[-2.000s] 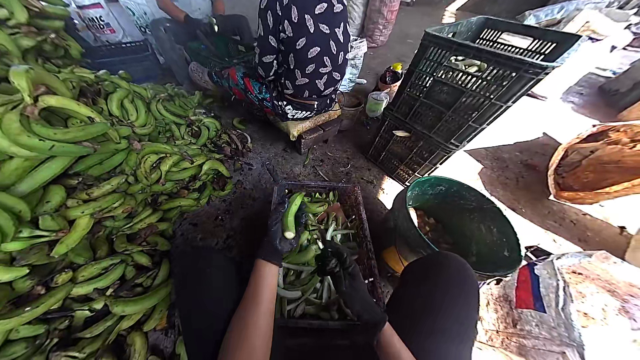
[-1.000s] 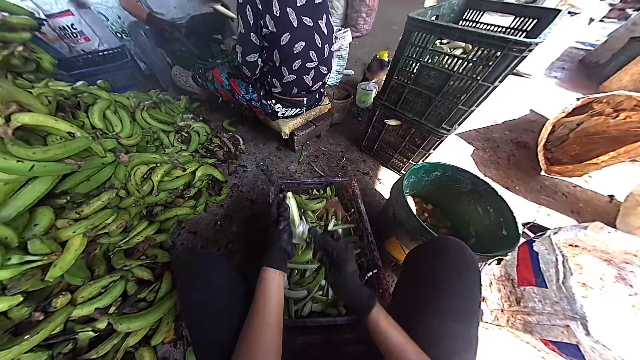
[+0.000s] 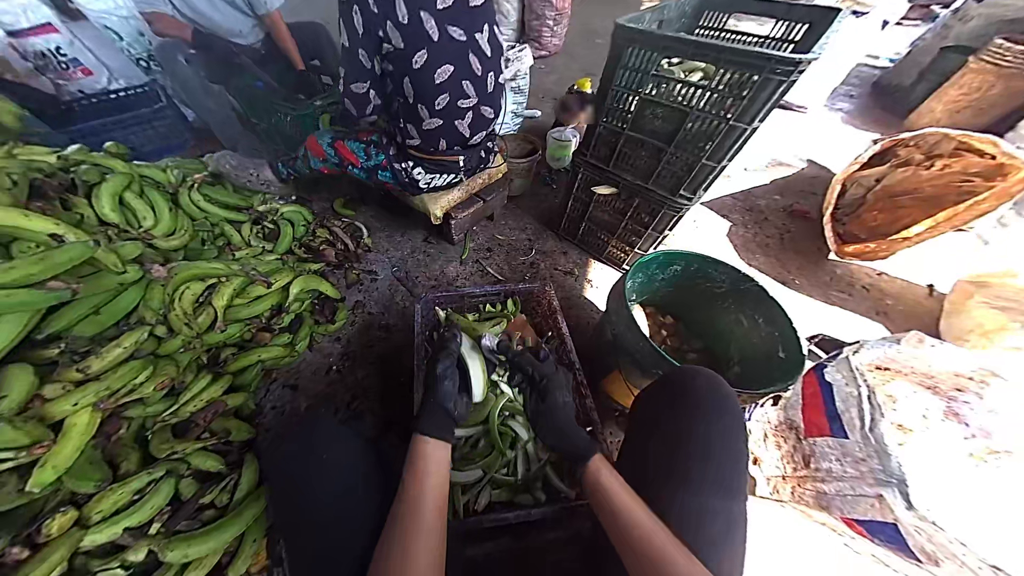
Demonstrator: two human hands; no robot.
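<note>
My left hand (image 3: 445, 390), in a dark glove, is closed around a partly peeled green plantain (image 3: 474, 368) whose pale flesh shows. My right hand (image 3: 550, 392), gloved too, is beside it with curled fingers, near a small shiny piece; whether it grips a tool cannot be made out. Both hands are over a dark plastic crate (image 3: 556, 308) between my knees, which holds green plantain peels (image 3: 500, 432). At the left lies a big heap of unpeeled green plantains (image 3: 216, 304).
Right of the crate stands a green bucket (image 3: 704, 304) with some pale pieces inside. Stacked black crates (image 3: 664, 120) are behind it. A person in patterned clothes (image 3: 424, 80) sits ahead on a low stool (image 3: 474, 210); another person (image 3: 232, 40) is farther back. An open sack (image 3: 920, 192) and a stained sack (image 3: 872, 432) lie right.
The plantain in my left hand showed mostly green peel two seconds ago and now shows pale flesh. Both hands have stayed over the crate.
</note>
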